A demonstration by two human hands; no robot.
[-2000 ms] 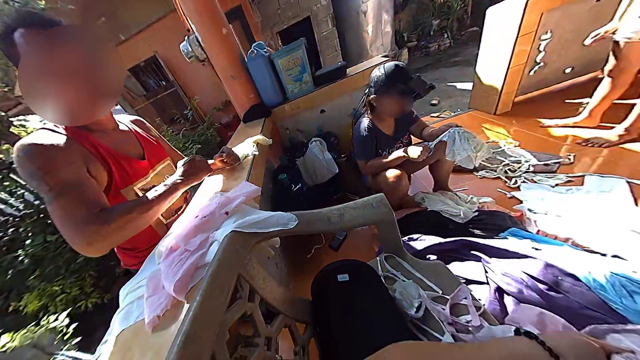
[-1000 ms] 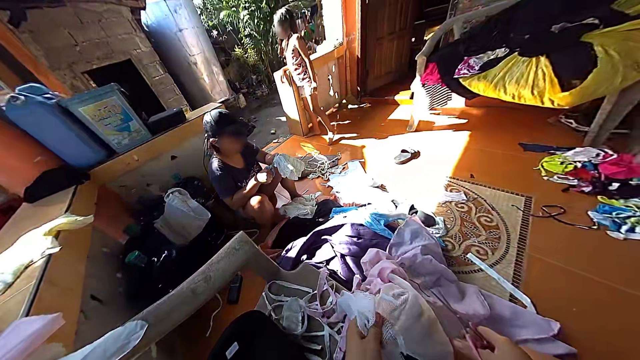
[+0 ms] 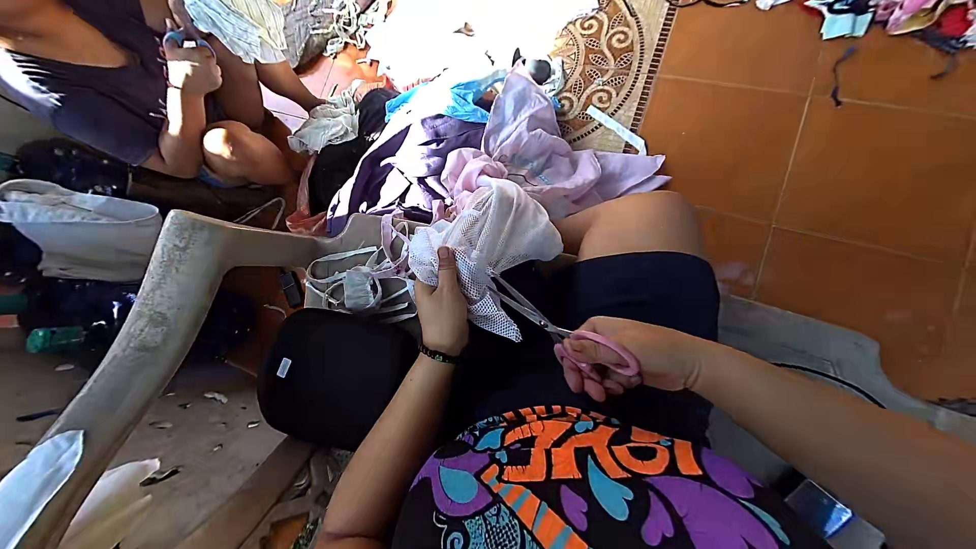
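My left hand (image 3: 444,309) grips a piece of white mesh fabric (image 3: 507,229), with the thumb on top of it. Pink-handled scissors (image 3: 598,354) are in my right hand (image 3: 633,354), their blades parted and touching the mesh's lower right edge. Cut straps and small pale fabric scraps (image 3: 362,286) lie on the chair seat left of my left hand. Beyond the mesh is a heap with lilac cloth (image 3: 534,145), dark purple cloth (image 3: 419,156) and light blue cloth (image 3: 457,99).
A plastic chair's armrest (image 3: 168,305) runs along my left, beside a black rounded object (image 3: 335,377). Another person (image 3: 183,99) sits at the upper left holding blue-handled scissors. A patterned mat (image 3: 610,69) lies on the orange tiles (image 3: 862,191), with more cloth scraps at the upper right.
The view has swung down toward my lap. My hands have come closer to me from the cloth heap, and the white mesh now stands raised in my left hand with the scissors at it.
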